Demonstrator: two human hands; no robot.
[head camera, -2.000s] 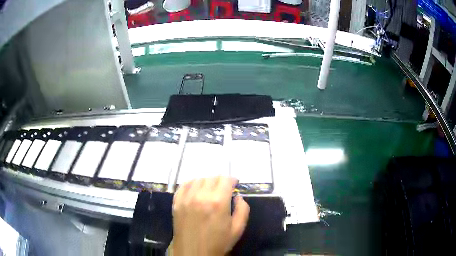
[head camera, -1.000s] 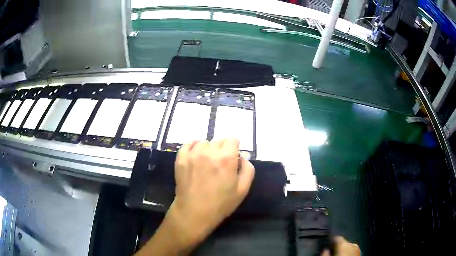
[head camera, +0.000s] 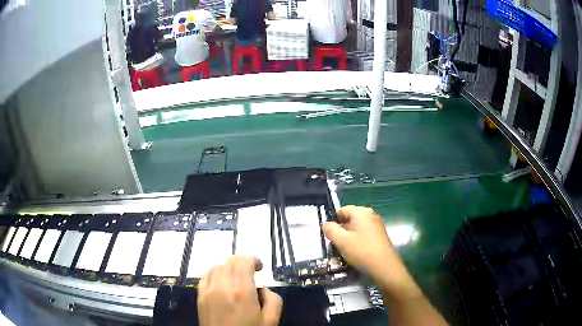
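Black phone middle frames (head camera: 166, 245) with pale windows lie side by side in a row. My left hand (head camera: 235, 293) is at the row's front edge over a dark block (head camera: 300, 304), fingers curled; its grip is hidden. My right hand (head camera: 357, 237) holds one or more phone frames (head camera: 309, 270) by the right side, over the right end of the white plate (head camera: 254, 230). These frames are blurred, with doubled dark edges, so I cannot tell how many there are. A strip of white plate shows between them and the row.
A black mat (head camera: 223, 190) lies behind the row. A thin open frame (head camera: 212, 159) is on the green belt (head camera: 255, 137). A white post (head camera: 378, 83) stands beyond. Black trays (head camera: 517, 261) are stacked at right, a grey cabinet (head camera: 70, 108) at left. People are near red stools (head camera: 247, 58).
My right hand has come up from the lower right to the plate, now with frames in it. My left hand remains at the row's front edge. The view has tilted up.
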